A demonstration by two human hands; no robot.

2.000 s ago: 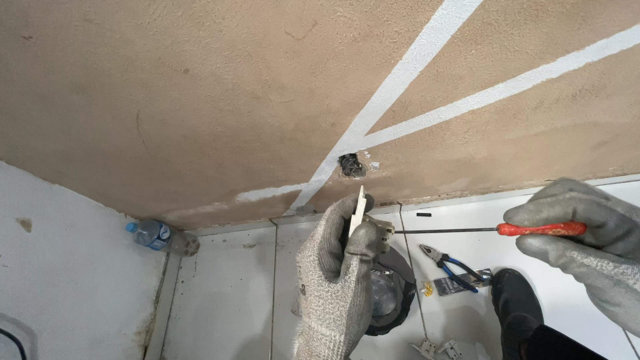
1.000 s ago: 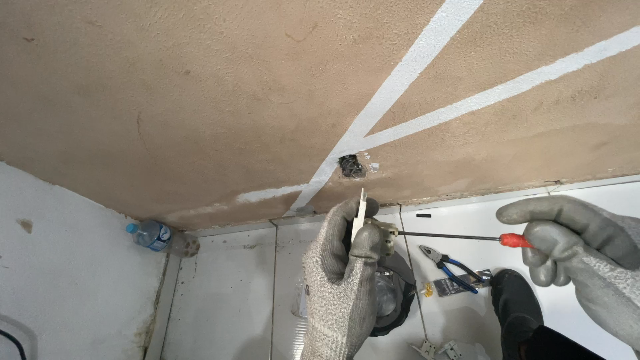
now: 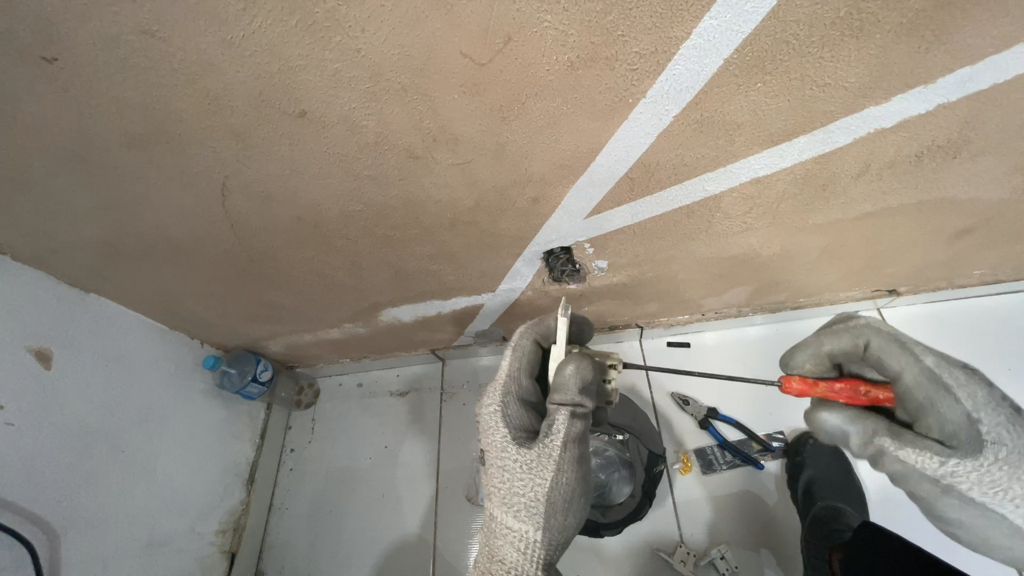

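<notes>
In a grey-coated work glove, my left hand [image 3: 552,400] grips a white plastic electrical outlet or switch module [image 3: 610,376] with a thin faceplate [image 3: 561,336], seen edge-on. My right hand [image 3: 896,400], gloved alike, holds the red handle of a screwdriver [image 3: 832,390]. Its long dark shaft runs left, and the tip meets the module's right side; the exact contact point is too small to tell. Just above the left hand, a rough wall opening [image 3: 563,265] shows dark wires or conduit inside.
Pliers with blue-black handles [image 3: 724,432] lie on the white tiled floor, over a dark packet [image 3: 720,456], near a black shoe [image 3: 824,480]. A dark round bag or cap [image 3: 652,448] is behind the left hand. White plastic parts [image 3: 680,558] lie below; a plastic bottle [image 3: 244,374] is in the corner.
My right hand has shifted its hold on the screwdriver: its fingers were spread off the handle one second ago and now close around it. The left hand has stayed nearly still.
</notes>
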